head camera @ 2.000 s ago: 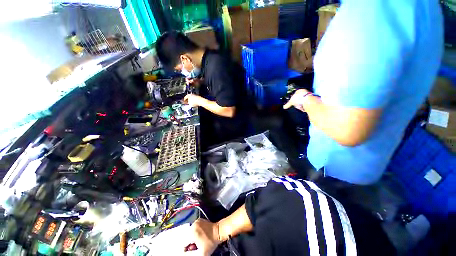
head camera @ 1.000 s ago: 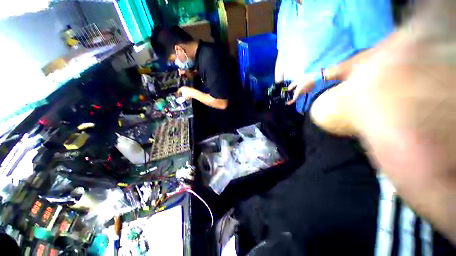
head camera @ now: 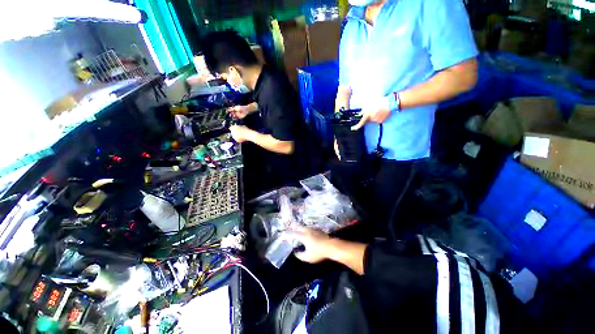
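My right hand [head camera: 313, 245] reaches from a black, white-striped sleeve at the lower right. Its fingers are at the near edge of a pile of crumpled clear plastic bags [head camera: 320, 207] in a dark bin beside the bench. The fingers are blurred, and I cannot tell if they grip a bag. My left hand is not in view. The white work sheet [head camera: 209, 314] lies on the bench at the bottom, cut off by the frame edge. Small green circuit boards [head camera: 168, 322] are on its left part. No hand is on the sheet.
A grid tray [head camera: 215, 197], a white bottle [head camera: 163, 212] and tangled wires [head camera: 225, 256] crowd the bench. A masked person [head camera: 271, 104] works further along. Another person in a blue shirt [head camera: 401, 72] stands beyond the bin, holding a black object. Blue crates [head camera: 509, 199] are at right.
My right hand went from the sheet, past close in front of the camera, to the bags. The view has shifted, and the blue-shirted person now shows further left and smaller.
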